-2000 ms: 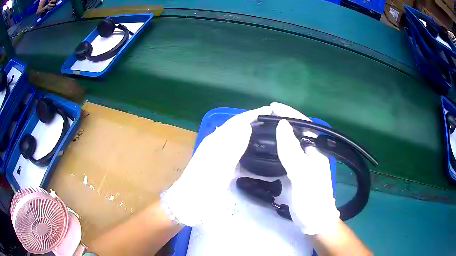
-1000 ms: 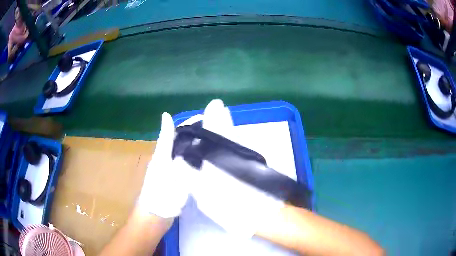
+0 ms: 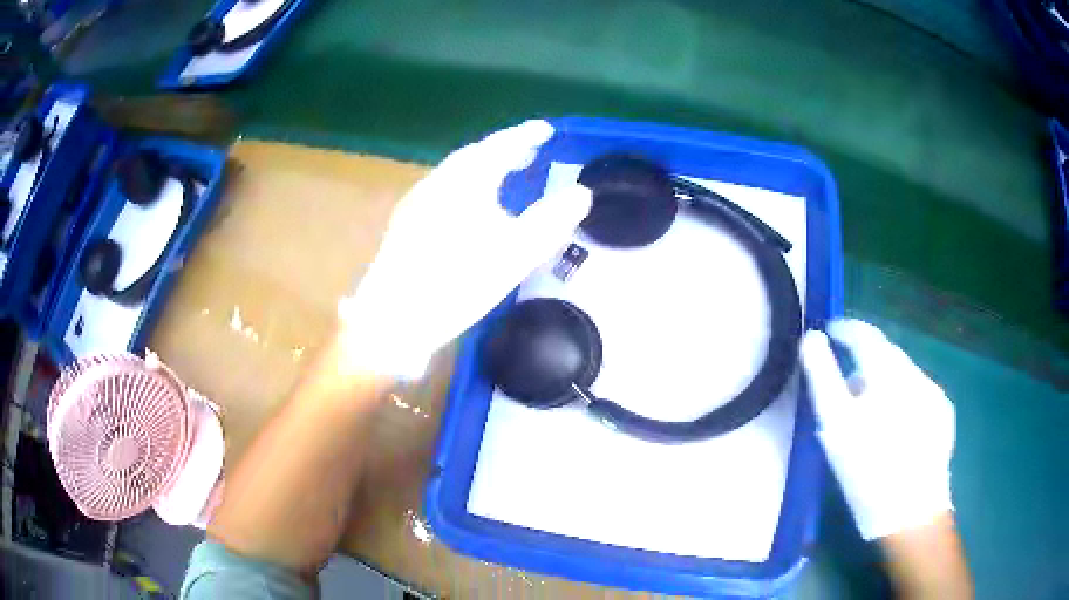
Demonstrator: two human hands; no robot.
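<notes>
The black headset [image 3: 768,358] lies in a blue tray [image 3: 633,571] on a white liner [image 3: 621,504], its band curving to the right. A thin boom lies along the upper band. A small black part [image 3: 570,261] sits between the two ear cups. My gloved left hand [image 3: 469,234] is over the tray's upper left corner, fingers apart, thumb tip at the upper ear cup [image 3: 630,202]. My gloved right hand [image 3: 885,422] is at the tray's right rim, thumb and fingertips pinching it.
Another tray with a headset [image 3: 147,252] stands at left beside stacked trays. A pink fan [image 3: 121,436] is at lower left. Brown cardboard [image 3: 281,223] covers the bench. A tray [image 3: 229,41] lies on the green belt [image 3: 434,76]; other trays are cut off at right.
The headset, earlier held in both hands, now lies in the tray. My right hand has moved right to the tray rim. My left hand has opened at the upper left.
</notes>
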